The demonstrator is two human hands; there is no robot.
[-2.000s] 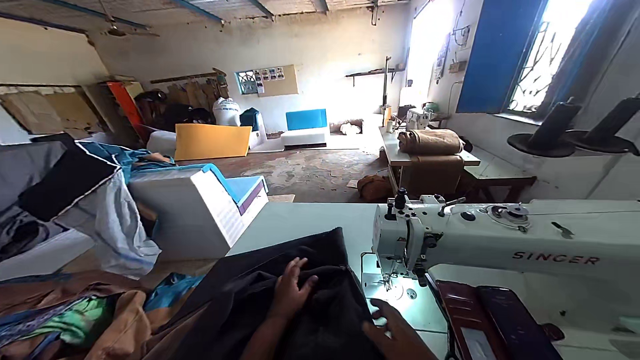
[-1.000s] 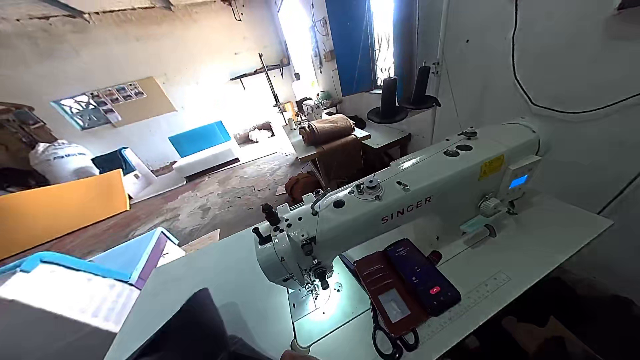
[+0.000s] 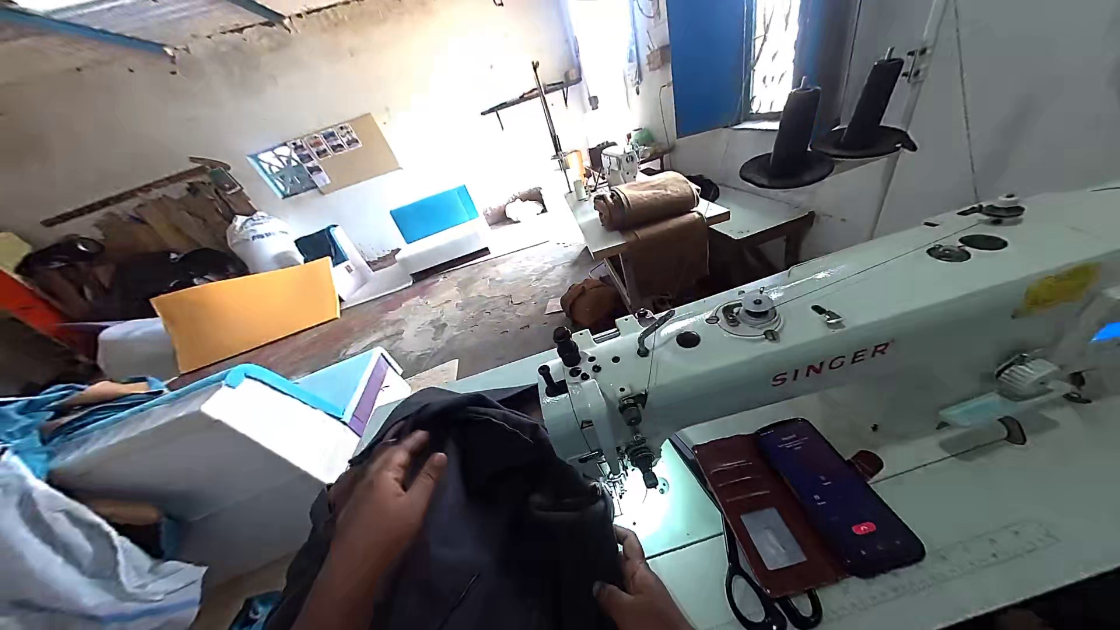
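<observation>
A bundle of black cloth (image 3: 490, 507) lies in front of and left of the needle area of a Singer sewing machine (image 3: 744, 376). My left hand (image 3: 389, 499) rests on the cloth's left side, fingers a little apart. At the cloth's right edge, just below the lit needle plate (image 3: 643, 499), my right hand (image 3: 634, 582) has the edge between thumb and fingers. The cloth's right border is close to the presser foot; whether it lies under the foot cannot be told.
Right of the needle lie a dark red phone wallet (image 3: 770, 516) with a lit phone (image 3: 840, 499), and black-handled scissors (image 3: 757, 599) partly beneath. A clear ruler (image 3: 954, 564) lies on the table. White foam blocks (image 3: 271, 429) stand at the left, and thread cones (image 3: 796, 131) rise behind the machine.
Both hands and the black cloth are in full view beside the needle, where one second ago mostly a cloth corner showed. The view has swung back left.
</observation>
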